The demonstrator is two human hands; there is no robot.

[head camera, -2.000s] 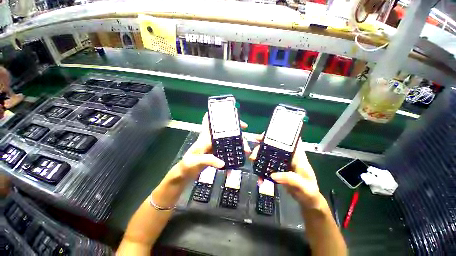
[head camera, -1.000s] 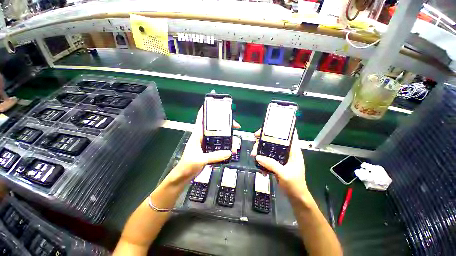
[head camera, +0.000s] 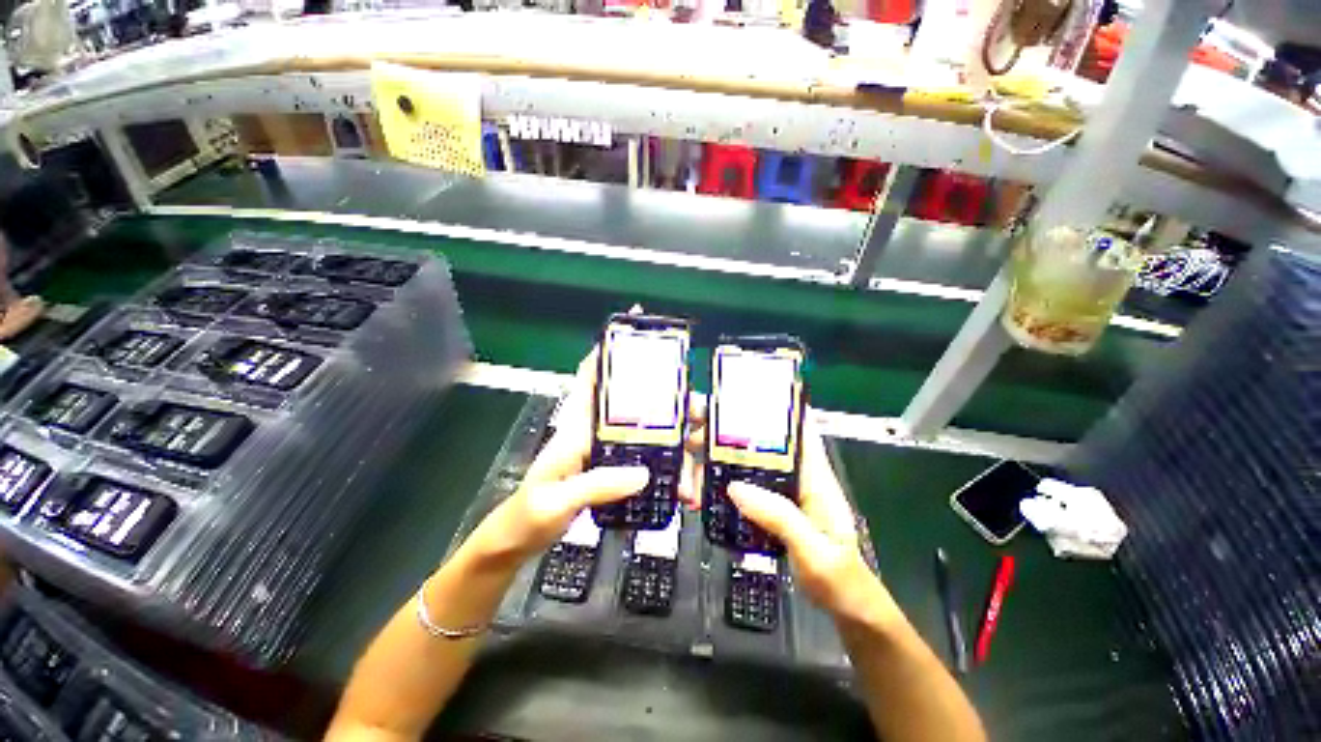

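My left hand [head camera: 558, 500] holds a black keypad phone [head camera: 642, 384] upright, its thumb on the keys. My right hand [head camera: 814, 529] holds a second keypad phone [head camera: 755, 399] close beside it, its thumb also on the keys. Both screens are lit white with a coloured band at the bottom. Below them, a clear plastic tray [head camera: 681, 634] holds three keypad phones in its near row, including one at the right [head camera: 752, 592]. The hands and held phones hide much of the tray's far row and the tops of the near phones.
Stacked trays of dark phones [head camera: 362, 420] stand at left, with more at lower left. Ribbed stacked trays [head camera: 1246, 507] stand at right. A smartphone [head camera: 997, 500], white wad [head camera: 1075, 519], dark pen [head camera: 950, 609] and red pen [head camera: 995, 609] lie right. A plastic cup [head camera: 1069, 294] hangs on a post.
Both hands have come closer together and lower, so the phones are nearly side by side. The thumbs have shifted on the keys. The camera view has shifted slightly.
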